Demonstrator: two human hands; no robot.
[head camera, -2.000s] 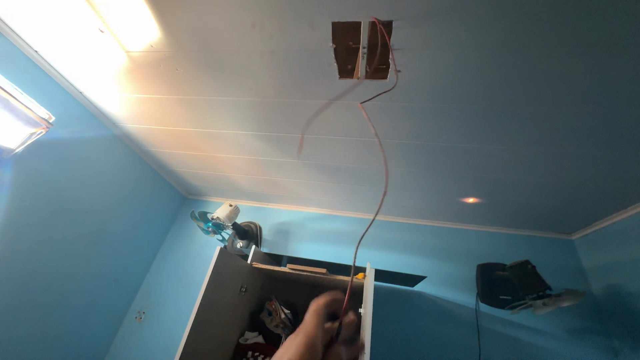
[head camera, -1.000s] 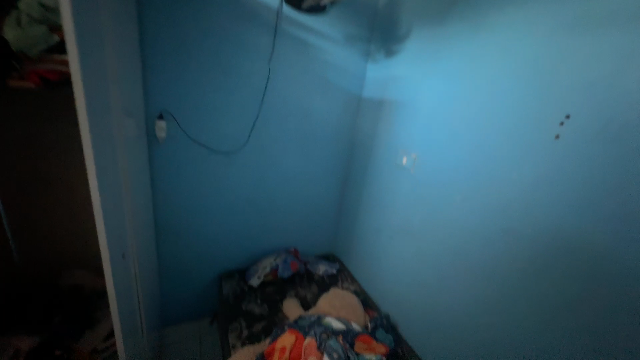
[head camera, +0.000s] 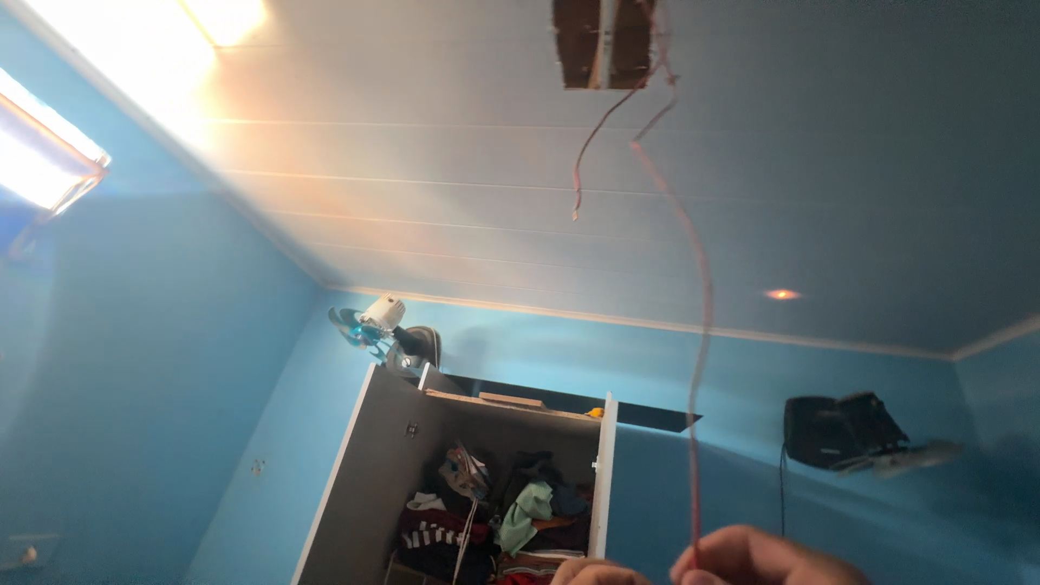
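A thin reddish electrical wire (head camera: 705, 276) hangs from a rectangular hole (head camera: 603, 45) cut in the white panelled ceiling. Its lower end is pinched between the thumb and finger of my right hand (head camera: 756, 556) at the bottom of the view. My left hand (head camera: 600, 572) shows only as curled fingers at the bottom edge, left of the wire; whether it grips anything is hidden. A second, shorter wire (head camera: 578, 175) dangles from the same hole with its end loose.
An open wardrobe (head camera: 605, 479) holds piled clothes (head camera: 526, 516). A fan (head camera: 382, 321) stands on its top. A black wall-mounted fan or similar device (head camera: 841, 431) hangs at the right. A bright window (head camera: 49, 146) is at the upper left.
The view swung down to a bed and blue walls, then back up to the ceiling. Fingers of a second hand now show beside the hand at the wire.
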